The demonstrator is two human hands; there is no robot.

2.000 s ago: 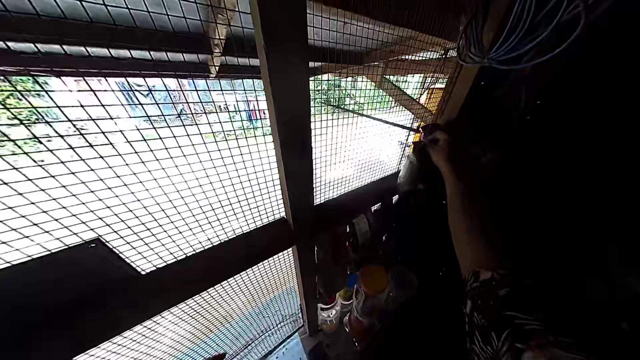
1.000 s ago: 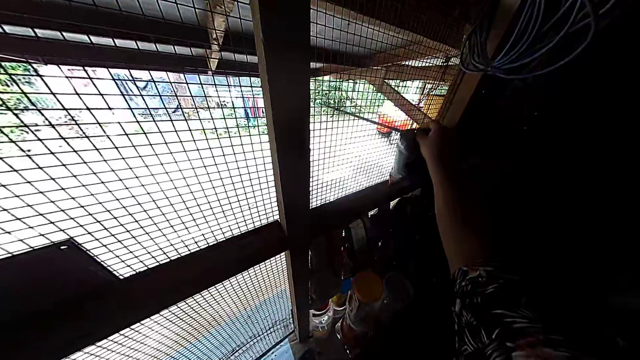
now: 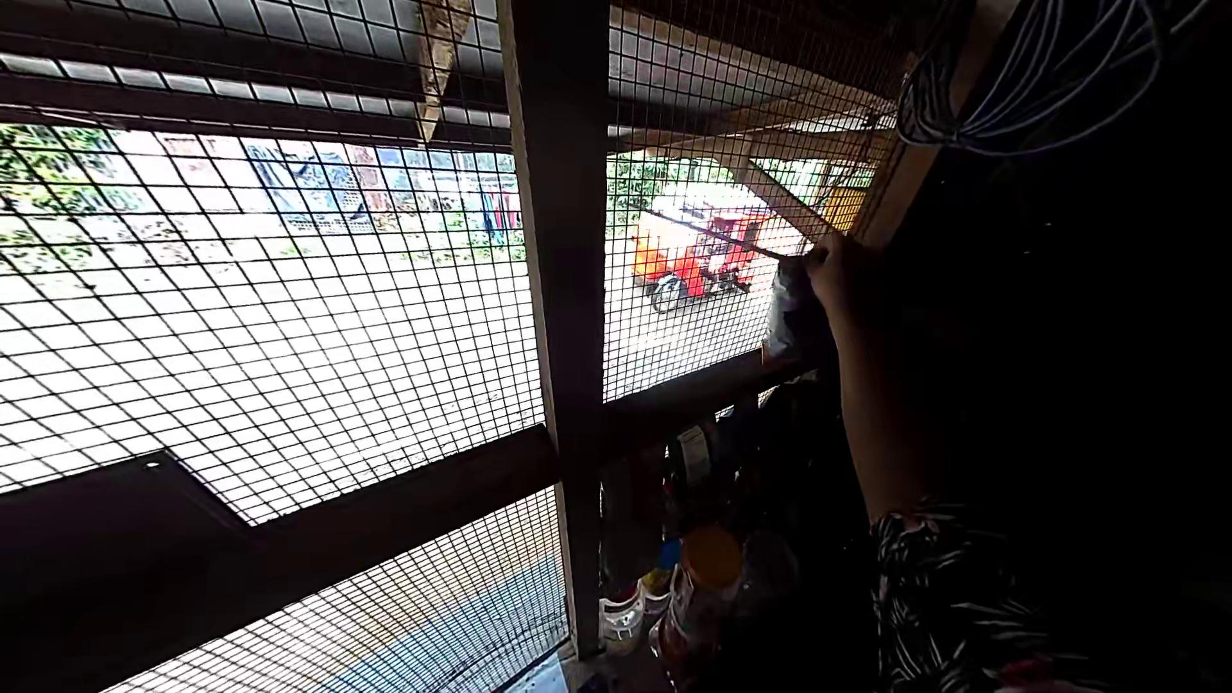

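Note:
My right hand (image 3: 835, 262) reaches up to the right end of the wire mesh (image 3: 385, 318), fingers bent at the top of a greyish plastic bag (image 3: 784, 308). A thin dark rod (image 3: 717, 234) slants across the mesh and ends near my fingertips. Whether my fingers grip the bag or the rod is too dark to tell. A patterned sleeve (image 3: 953, 597) covers the upper part of this arm. My left hand is out of view.
A wooden post (image 3: 568, 289) and a rail (image 3: 385, 520) frame the mesh. Coiled wire (image 3: 1039, 87) hangs at the upper right. Jars with a yellow-orange lid (image 3: 711, 557) stand low beside the post. Outside, a red three-wheeled vehicle (image 3: 688, 265) is on the road.
The red vehicle has moved left outside, from near my hand. My right hand stays at the top of the bag, which shows more clearly than two seconds ago.

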